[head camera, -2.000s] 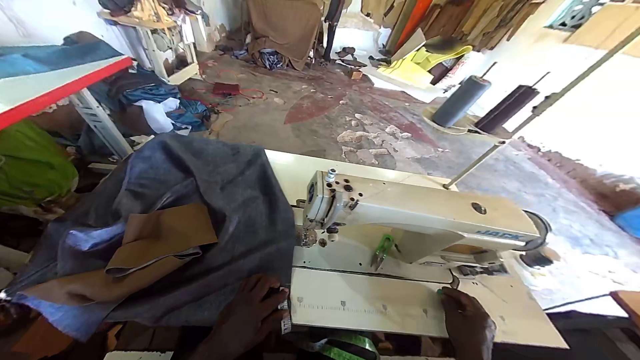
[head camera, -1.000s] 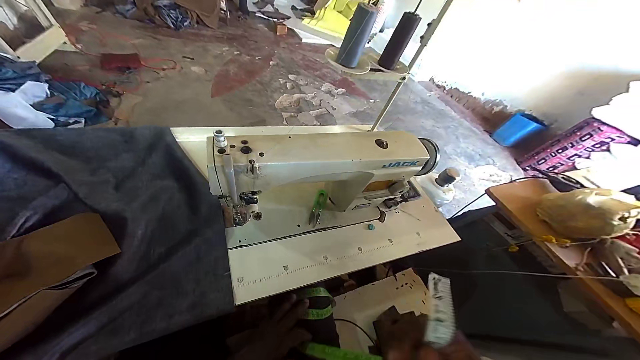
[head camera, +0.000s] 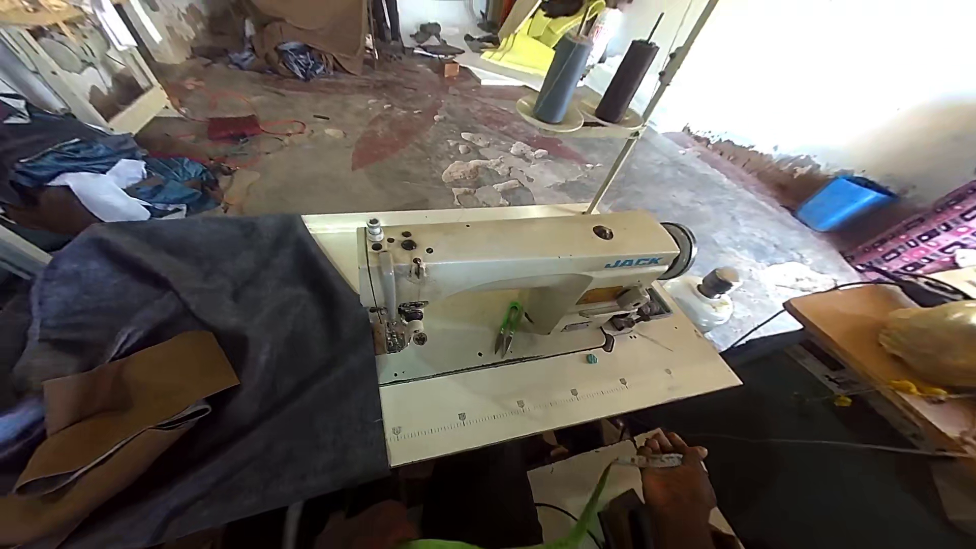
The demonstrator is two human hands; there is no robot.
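My right hand point(head camera: 677, 482) is below the front edge of the sewing machine table, closed on the whitish end of a green tape measure point(head camera: 591, 507). The tape curves down and left toward my left hand point(head camera: 370, 526), which is dark and blurred at the bottom edge; its fingers and any hold are unclear. A Jack sewing machine point(head camera: 518, 255) stands on the cream table. Green-handled thread snips point(head camera: 508, 328) lie on its bed beside a small teal object point(head camera: 592, 358). Dark grey cloth point(head camera: 290, 381) covers the table's left side, with folded brown cloth point(head camera: 145, 381) on top.
Two thread cones, grey point(head camera: 563, 80) and dark point(head camera: 627, 82), stand on a thread stand behind the machine. A wooden table point(head camera: 854, 320) with a wrapped bundle is at right. A blue bin point(head camera: 845, 202) sits by the wall. Cloth scraps point(head camera: 107, 187) lie on the floor at left.
Two seconds ago both hands were at the table's front edge; now they are below it. The right hand has brought the tape end nearer the table since one second ago. The view has shifted right overall.
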